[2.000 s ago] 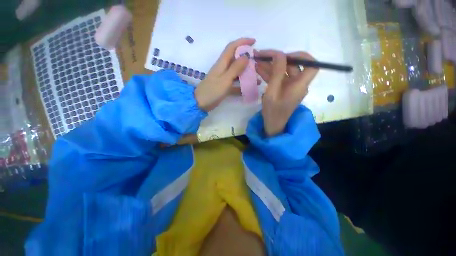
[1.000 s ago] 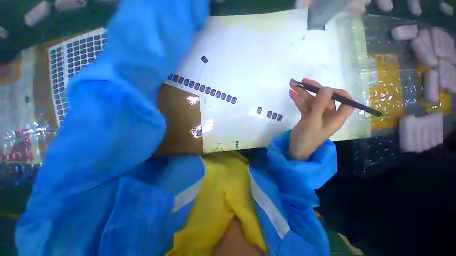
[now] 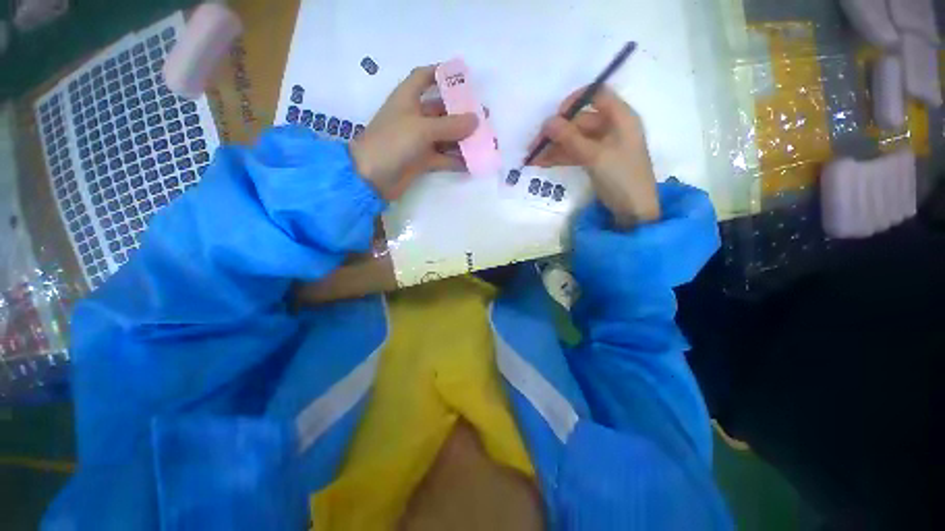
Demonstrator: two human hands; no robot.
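My left hand (image 3: pixel 406 133) holds a pink housing (image 3: pixel 477 148) upright over the white board (image 3: pixel 456 230). Small dark marks show on the housing's upper end. My right hand (image 3: pixel 601 140) holds a thin black pointed tool (image 3: pixel 594 87) like a pen. Its tip is down at a small dark piece (image 3: pixel 513 176) on the white sheet; I cannot tell if it touches. Several dark pieces (image 3: pixel 546 190) lie in a short row just right of it. Another row of dark pieces (image 3: pixel 330 122) runs partly under my left hand, with a single piece (image 3: pixel 369 65) above it.
A full sticker sheet (image 3: pixel 124 135) lies at left on brown cardboard (image 3: pixel 254 62), with a loose pink housing (image 3: pixel 200 49) at its corner. At right, shiny clear plastic (image 3: pixel 782 156) with yellow areas carries a row of pink housings (image 3: pixel 868 195). Blue sleeves cover both my arms.
My left hand, reaching out beyond the top edge one second ago, is back over the board with a pink housing. My right hand has moved left and its tool now points down at the dark pieces.
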